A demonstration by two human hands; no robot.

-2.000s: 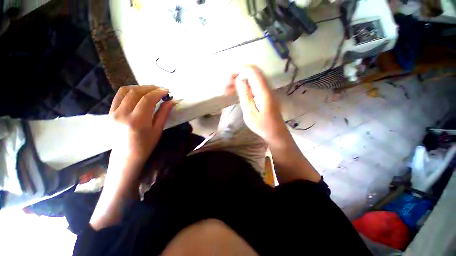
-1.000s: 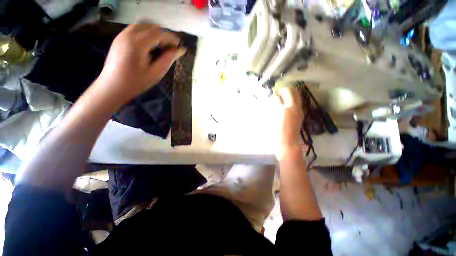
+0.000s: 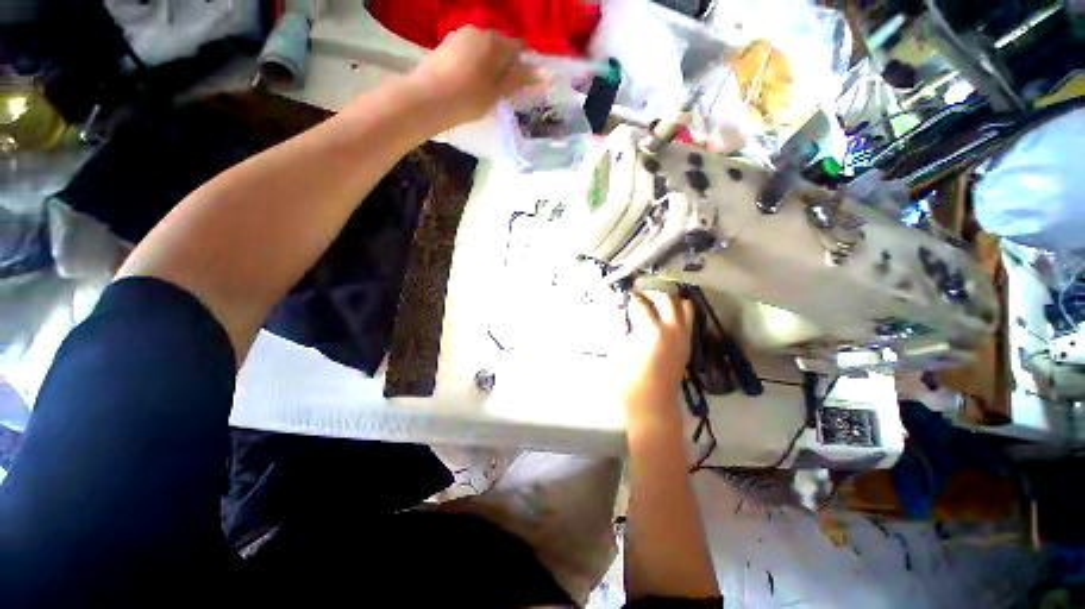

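Observation:
The dark garment piece point(image 3: 339, 286) lies left of the needle, with its patterned brocade band point(image 3: 426, 292) along the right edge. The cream-white sewing machine point(image 3: 785, 232) stands at the right. My right hand point(image 3: 660, 327) is under the machine head by the presser foot point(image 3: 613, 274); what its fingertips touch is too blurred to tell. My left hand point(image 3: 482, 74) is stretched to the back, blurred, beside the clear plastic parts box point(image 3: 541, 125); whether it holds anything is unclear. A small round metal part point(image 3: 484, 380) lies on the white table point(image 3: 535, 405).
Dark-handled tools point(image 3: 720, 357) lie right of my right hand. An open white tray point(image 3: 847, 426) with metal pieces sits at the table's right end. Red cloth point(image 3: 512, 22) lies behind the parts box. A grey-white spool or cone point(image 3: 286, 50) stands at the back left.
My left hand has moved from above the brocade band to the back, beside the parts box. My right hand remains under the machine head. The view has shifted, showing more of the back.

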